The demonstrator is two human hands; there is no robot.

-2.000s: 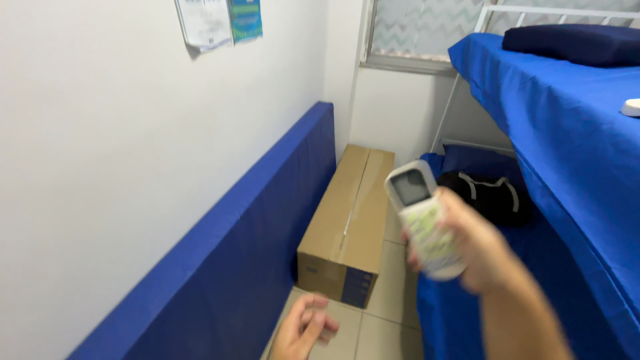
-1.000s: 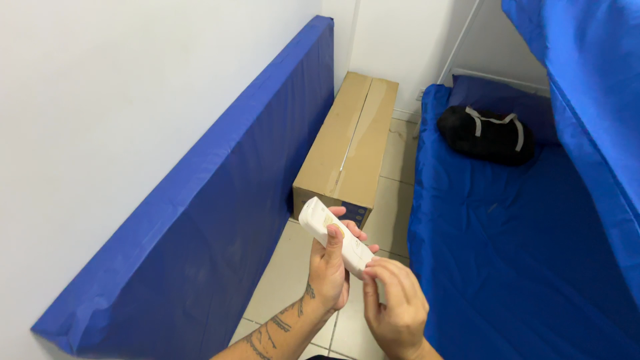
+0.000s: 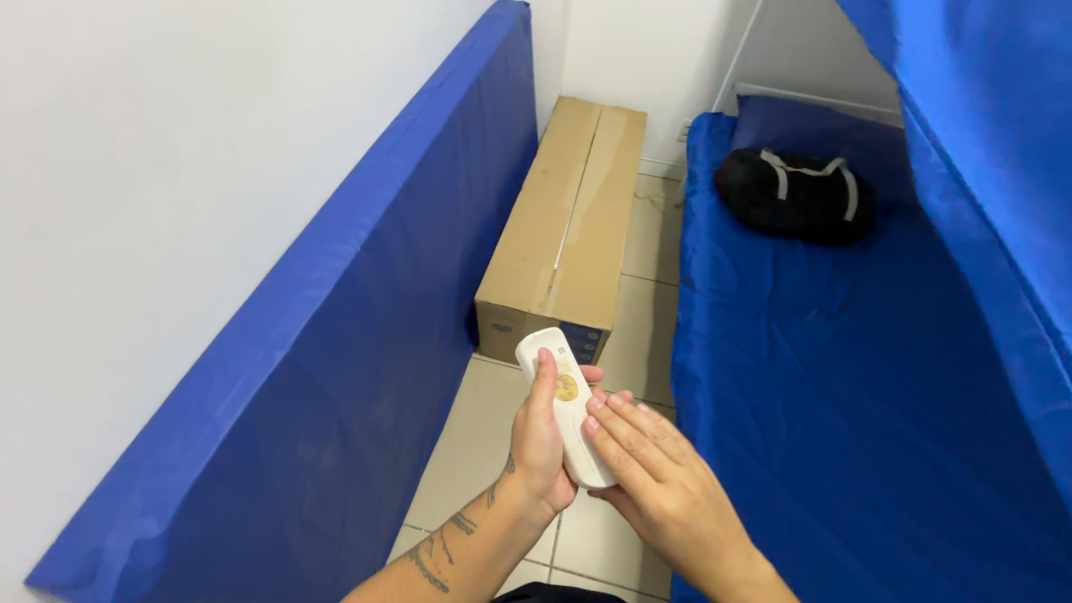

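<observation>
A white remote control [image 3: 572,410] lies with its back turned up, showing a round yellowish sticker. My left hand [image 3: 540,431] grips it from the left side, thumb along its back and fingertips showing past its right edge. The fingers of my right hand [image 3: 662,477] rest on the lower back of the remote, by its rounded cover outline; the right thumb is mostly hidden below. The remote's buttons and display face away and cannot be seen.
A long cardboard box [image 3: 569,209] stands on the tiled floor [image 3: 452,444] beyond my hands. Along the left wall leans a blue mattress [image 3: 335,360]. At right, a blue-covered lower bunk [image 3: 821,377] holds a black bag [image 3: 791,197] and a pillow [image 3: 816,130]; blue bedding [image 3: 997,167] overhangs it.
The remote was in my right hand, display showing, with my left hand apart. It was then turned back up and taken in my left hand. The right fingers now lie flatter on its back.
</observation>
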